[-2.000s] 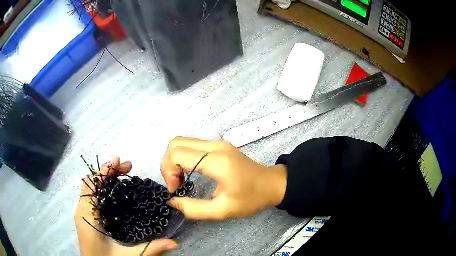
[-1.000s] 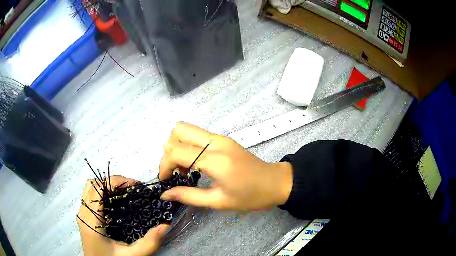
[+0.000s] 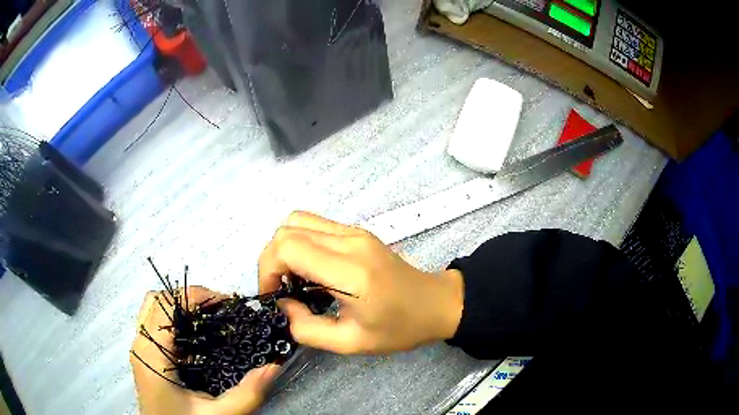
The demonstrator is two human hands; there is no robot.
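Observation:
A bundle of black rod antennas (image 3: 235,348) shows its dark ring ends at the lower left, with thin black lead wires (image 3: 166,296) fanning out at its left side. Some clear plastic bag (image 3: 304,365) shows at its lower right. My left hand (image 3: 162,369) is wrapped around the bundle from the left and below, thumb on the lower front. My right hand (image 3: 356,284) pinches at the bundle's upper right edge, with a black wire sticking out past the fingers. What exactly the fingertips hold is partly hidden.
Dark filled bags stand at the top (image 3: 312,73) and left (image 3: 53,227). A blue tray (image 3: 105,109) and red tray (image 3: 182,50) lie behind. A steel ruler (image 3: 454,203), white block (image 3: 486,126) and red card (image 3: 577,134) lie right. A scale (image 3: 604,36), cardboard box (image 3: 535,69) and blue bin (image 3: 713,203) are beyond.
My left thumb has come up onto the front of the bundle. My right fingers have shifted slightly along its upper right edge, and the wire by them now points right instead of up.

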